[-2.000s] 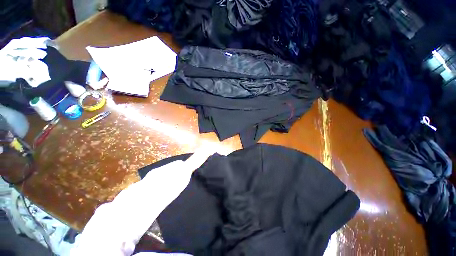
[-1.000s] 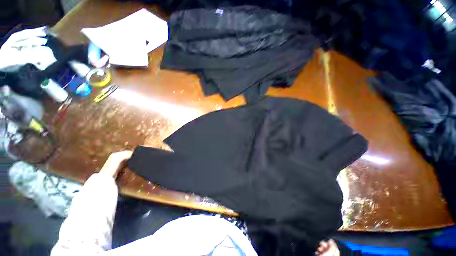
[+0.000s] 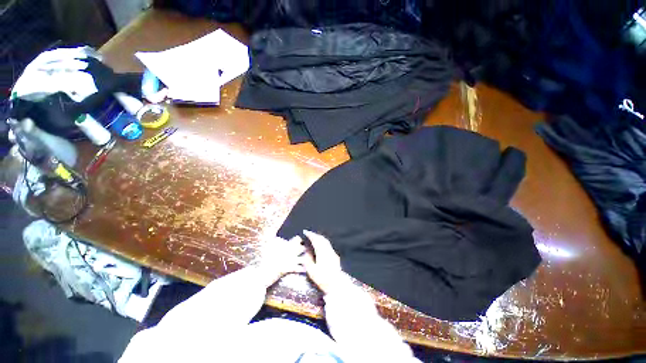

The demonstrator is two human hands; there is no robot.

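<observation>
A black matte garment (image 3: 425, 213) lies spread on the orange-brown table in front of me, its flared part toward the right. My left hand (image 3: 282, 257) and my right hand (image 3: 320, 261) are close together at the garment's left corner near the table's front edge. Both hands grip the black cloth there. The fingers are overexposed and their fine detail is lost.
A pile of black garments (image 3: 333, 78) lies behind. White paper (image 3: 195, 67), a yellow tape roll (image 3: 153, 115), a yellow cutter (image 3: 160, 137), a blue roll (image 3: 128, 127) and a white spool (image 3: 93, 130) lie left. Shiny dark cloth (image 3: 609, 174) lies right. Pale cloth (image 3: 85, 269) hangs at the front left.
The garment's left end has moved right and its outline is rounder. My left hand has moved right from the far left corner. My right hand has come from the lower right to beside it.
</observation>
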